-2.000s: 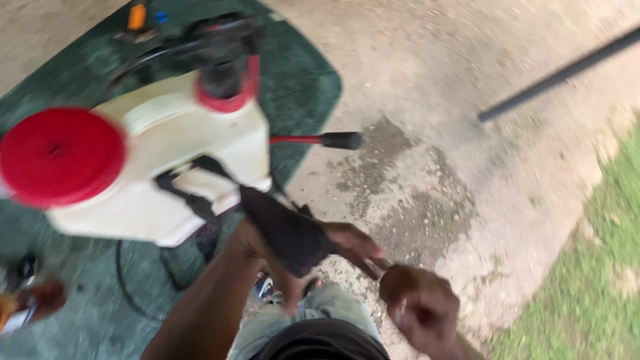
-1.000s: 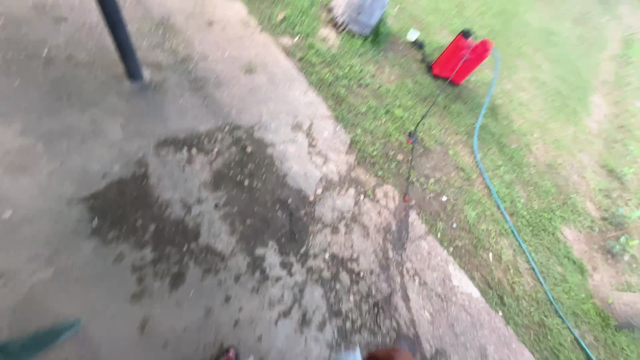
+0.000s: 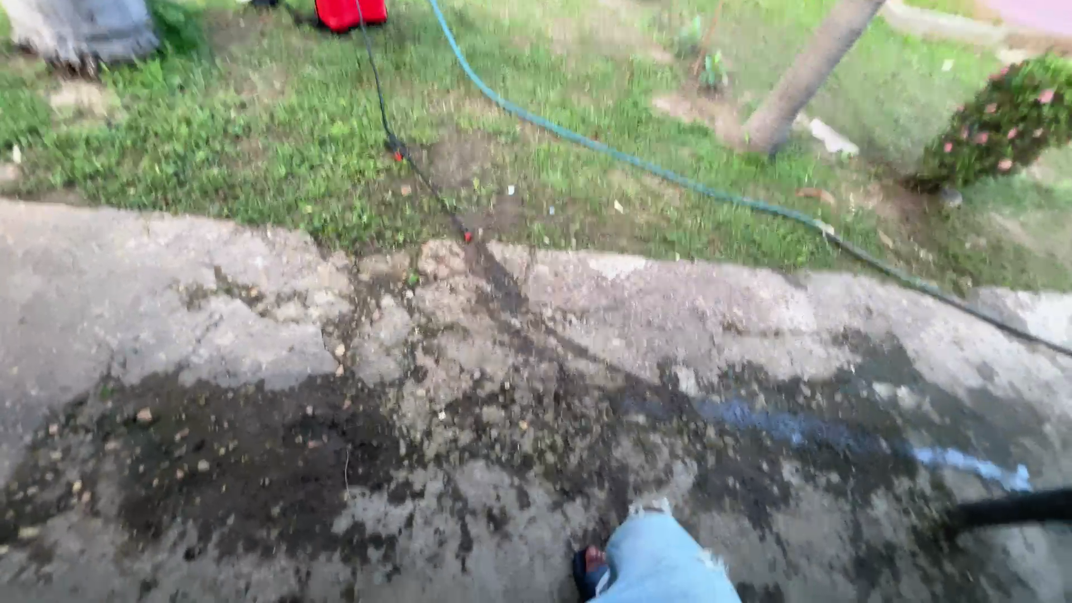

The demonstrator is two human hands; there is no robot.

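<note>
Neither my left hand nor my right hand shows in the head view, so what they hold is hidden. My leg in light-blue frayed denim [image 3: 666, 557] and a sandalled foot [image 3: 591, 563] are at the bottom edge, over wet concrete. On the grass at the top left, the lower part of a red container [image 3: 350, 12] is cut off by the frame. A thin black sprayer wand [image 3: 431, 186] with red parts lies from beside it to the broken concrete edge.
A green-blue garden hose [image 3: 620, 155] curves across the grass to the right edge. A tree trunk [image 3: 808, 75], a flowering bush [image 3: 997, 126] and a pale stump-like object [image 3: 84, 29] stand beyond the concrete. A dark pole [image 3: 1013, 509] enters at the lower right.
Two seconds ago both hands were at a black strap of a white sprayer tank with a red lid; tank and hands are now out of view. The view has swung to the yard.
</note>
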